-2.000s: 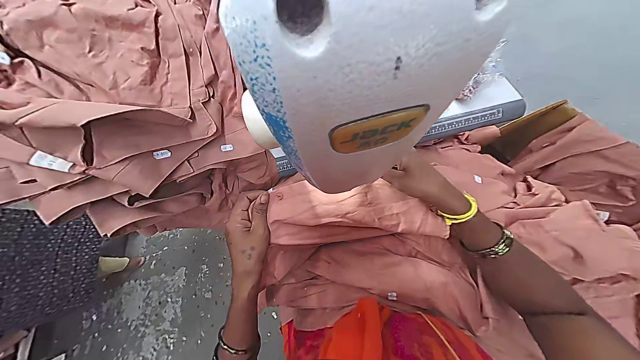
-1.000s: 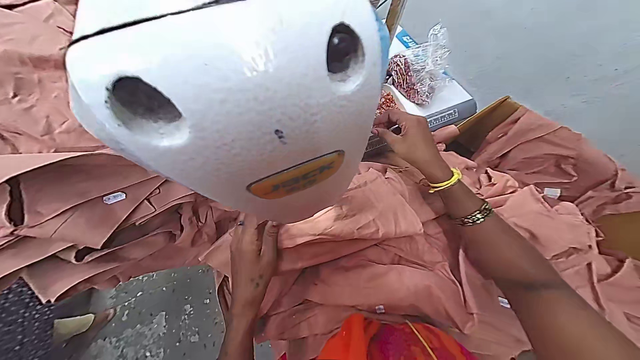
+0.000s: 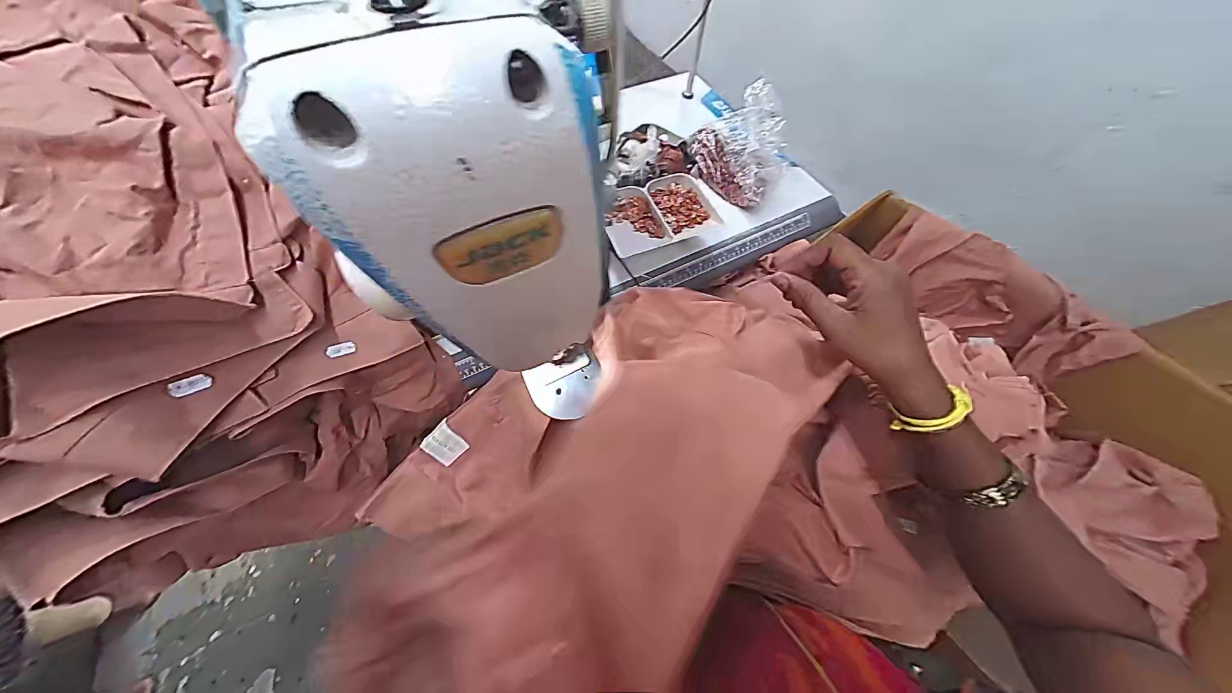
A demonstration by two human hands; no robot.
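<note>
The white head of a Jack sewing machine fills the upper middle of the view. Under it and toward my body spreads a salmon-pink cloth garment, its near part blurred and raised. A small white label shows on the cloth left of the machine's metal plate. My right hand, with a yellow bangle at the wrist, is right of the machine, thumb and fingertips bent toward each other at the cloth's far edge; whether they pinch anything is unclear. My left hand is not visible.
Piled pink garments with small tags lie at the left. Behind my right hand, the machine table holds trays of small reddish-brown pieces and a clear plastic bag of similar pieces. More garments hang over a brown cardboard box at the right.
My left hand, on the cloth under the machine head before, has gone out of sight. The cloth near me has lifted and spread leftward. My right hand has moved away from the trays toward the right.
</note>
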